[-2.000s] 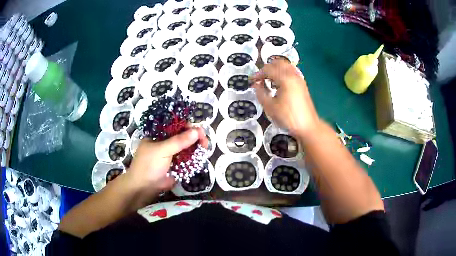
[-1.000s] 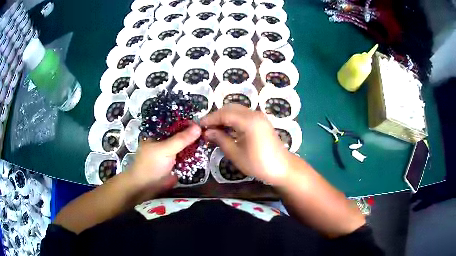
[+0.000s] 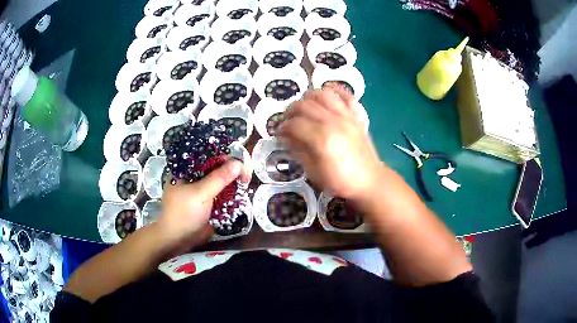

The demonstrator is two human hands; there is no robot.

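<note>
My left hand is closed around a fist-sized bundle of microphone leads, with black heads at the top, red wires in the middle and whitish ends at the bottom. White round camera housings stand in tight rows, each with a dark ringed plate inside. One near my right hand shows a paler plate with a centre ring. My right hand is over the right-hand rows, back upward and slightly blurred. Its fingertips are bent down and hidden, so I cannot tell if it holds a lead.
At right are a yellow glue bottle, an open box, open pliers, white scraps, a dark phone and a wire heap. At left are a green-and-clear bottle, a plastic bag and a blue bin of housings.
My right hand has moved from the bundle up and to the right, over the housings. My left hand still holds the bundle. The whole view has shifted, with the bench things now further left.
</note>
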